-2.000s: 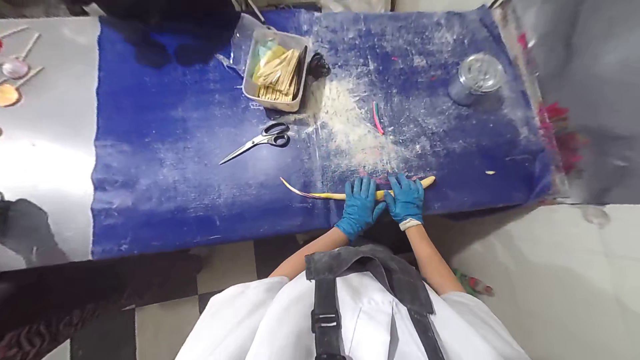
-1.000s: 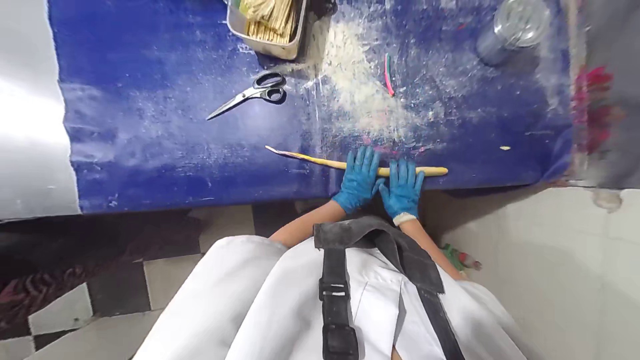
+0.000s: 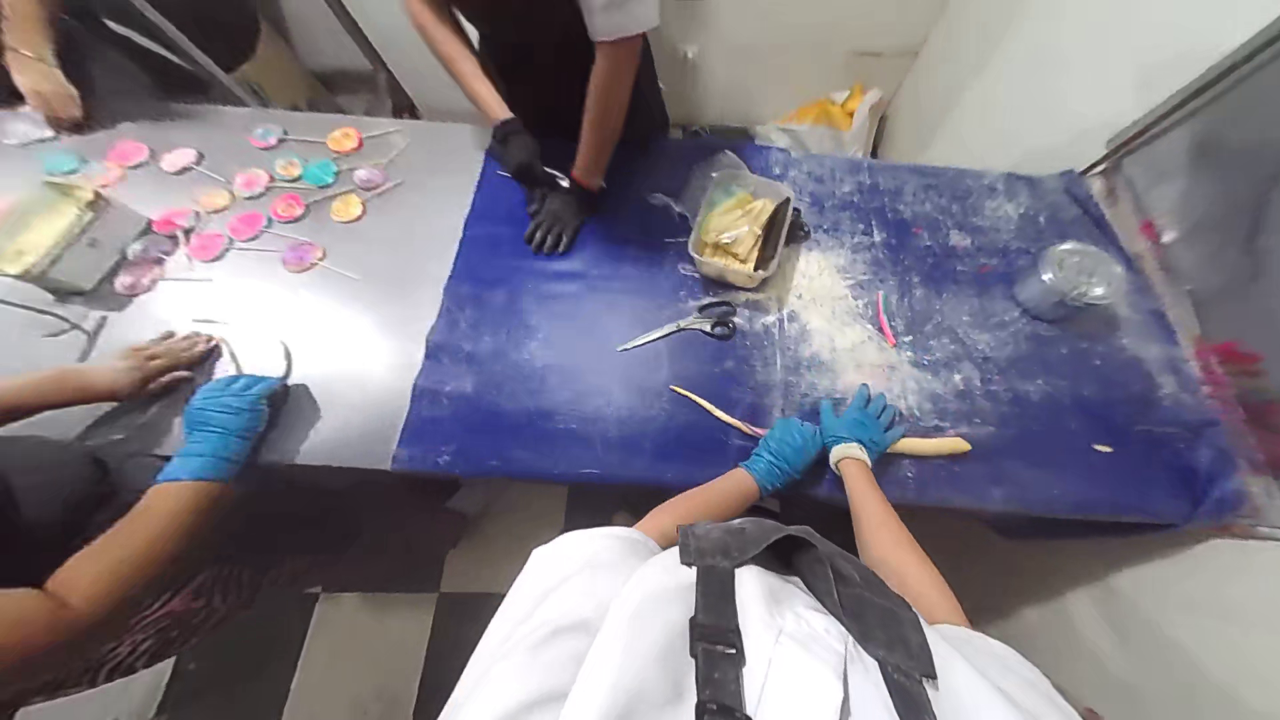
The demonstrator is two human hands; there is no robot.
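A long candy rope [image 3: 930, 446], pale yellow and thick at its right end, tapers to a thin tip at the left on the blue table cover. My left hand [image 3: 785, 452], in a blue glove, has its fingers curled over the rope's thinner part. Beside it, my right hand [image 3: 860, 424], gloved in blue with a pale cuff, lies on the rope with its fingers spread. Scissors [image 3: 708, 320] with black handles lie beyond my left hand. A short pink and green strip [image 3: 886, 320] rests on the white powder [image 3: 825, 305] beyond my right hand.
A plastic tub [image 3: 740, 272] of sticks stands behind the scissors, and a clear jar [image 3: 1070, 280] at the right. Across the table are a co-worker's black-gloved hands [image 3: 545, 190]. On the metal table at the left are lollipops [image 3: 302, 256] and another person's blue-gloved hand [image 3: 222, 420].
My left hand has gone from lying flat with fingers extended to curled over the rope. The view has shifted widely, bringing the lollipops and co-workers' hands into sight.
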